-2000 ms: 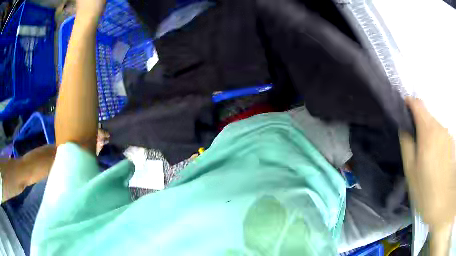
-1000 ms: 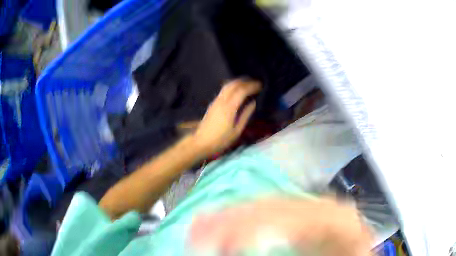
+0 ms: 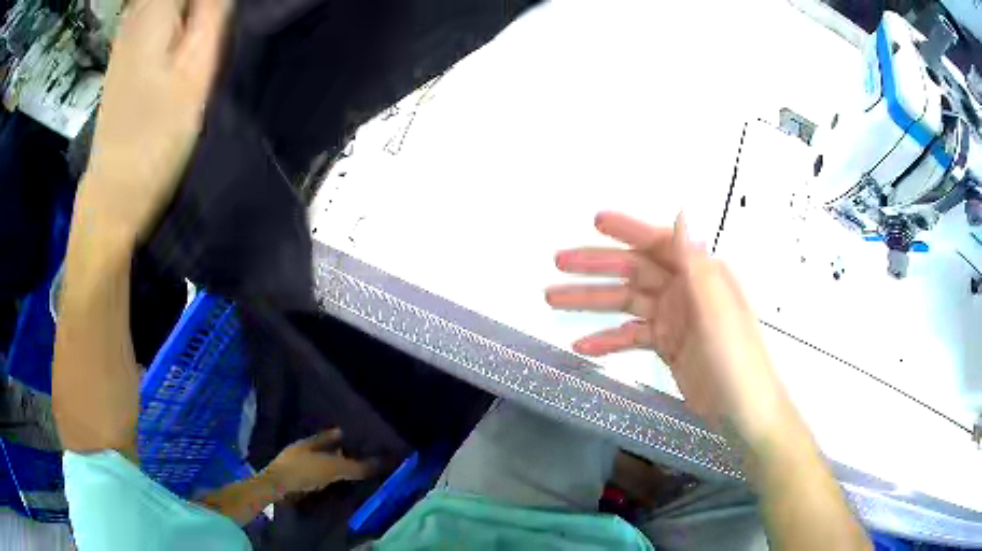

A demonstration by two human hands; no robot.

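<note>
Dark cloth (image 3: 242,215) lies over the left end of the white table and hangs down past its edge. My left hand (image 3: 162,118) is at the upper left, against the cloth's left side; its fingertips are cut off by the top edge, so its grip cannot be told. My right hand (image 3: 657,285) is raised over the white table (image 3: 517,140), empty, with its fingers spread.
The sewing machine head (image 3: 899,118) stands at the upper right. A ruler strip (image 3: 517,366) runs along the table's front edge. A blue basket (image 3: 194,387) is below left. Another person's hand (image 3: 312,463) is by the dark cloth below the table. My lap is under the edge.
The view has swung right to the table and machine. My left hand has gone from the cloth over the basket to the upper left. My right hand is now open above the table.
</note>
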